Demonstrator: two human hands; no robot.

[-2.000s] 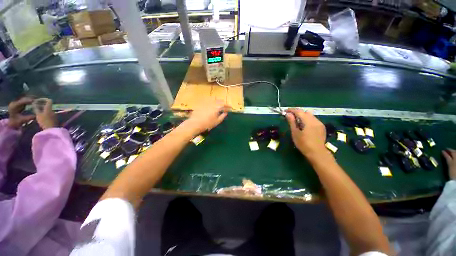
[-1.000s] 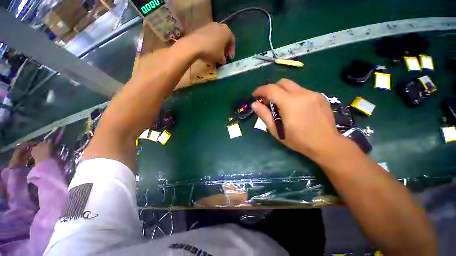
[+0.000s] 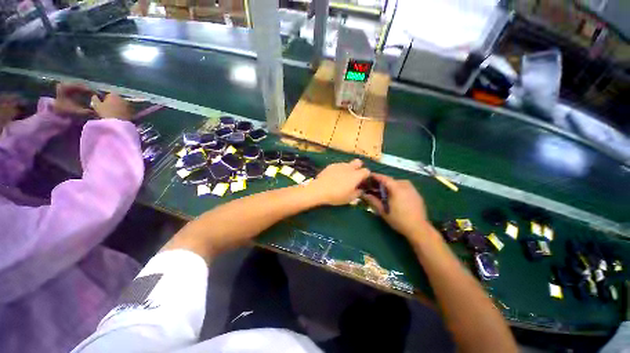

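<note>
My left hand (image 3: 340, 183) and my right hand (image 3: 402, 201) meet over the green belt. A dark watch unit (image 3: 371, 185) shows between their fingertips, partly hidden; whether my left hand grips it is unclear. My right hand is closed around a slim dark pen-like tool (image 3: 383, 197). Many watch units (image 3: 231, 162) with white, yellow-edged batteries lie piled to the left. More dark units (image 3: 476, 240) lie right of my right hand. A yellowish-tipped probe (image 3: 446, 183) lies near the pale strip.
A power supply (image 3: 354, 72) with red and green digits stands on a wooden board (image 3: 331, 131); its white cable curves right. A metal post (image 3: 268, 69) rises left of the board. A neighbour's pink sleeves (image 3: 110, 162) are at left. Clear film (image 3: 373, 267) lies along the near edge.
The view has swung back outward. My left hand has come from beside the board to meet my right hand. The tool remains in my right hand; the yellowish probe still lies near the strip.
</note>
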